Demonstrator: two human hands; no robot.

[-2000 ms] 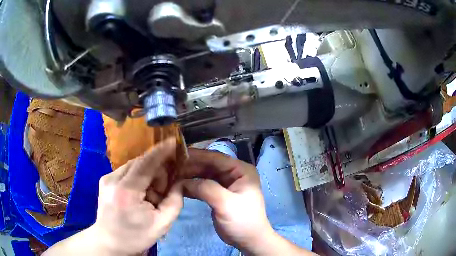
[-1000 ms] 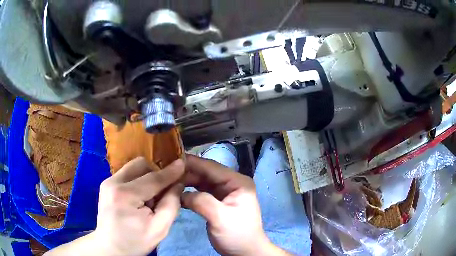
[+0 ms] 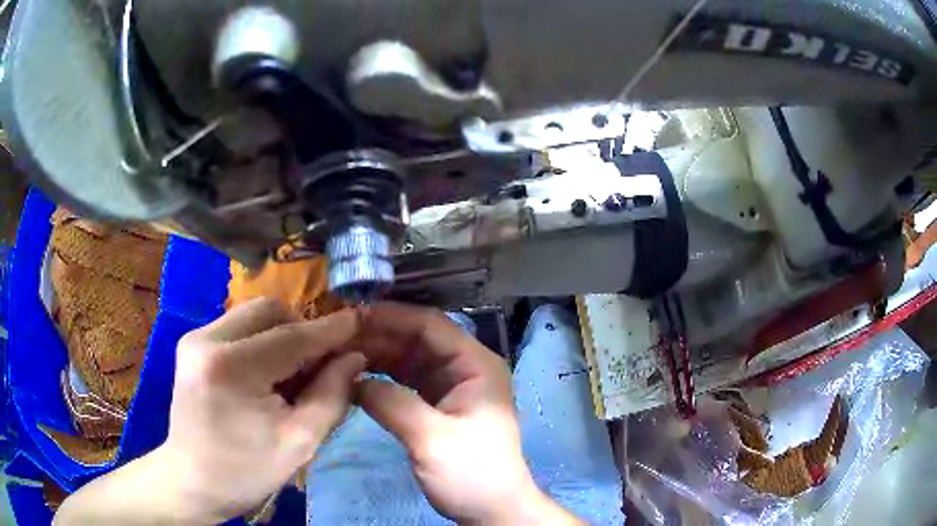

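Observation:
An orange-brown leather panel (image 3: 269,282) lies under the sewing machine head, below and left of the ribbed silver tension knob (image 3: 360,263). My left hand (image 3: 257,396) and my right hand (image 3: 447,401) meet just below the knob, fingertips close together, pinching the panel's near edge. My hands cover most of the panel. The needle and presser foot are hidden behind the knob and head.
The grey machine head (image 3: 575,51) spans the top, over the pale cylinder arm (image 3: 565,252). A blue bin (image 3: 190,329) with stacked brown pieces (image 3: 108,308) is at left. A clear bag (image 3: 668,462) with brown scraps and a red-handled tool (image 3: 678,360) are at right.
The machine appears lower in view. My hands have moved slightly left and up against the knob, still pinching the edge. Less of the panel shows between them and the machine.

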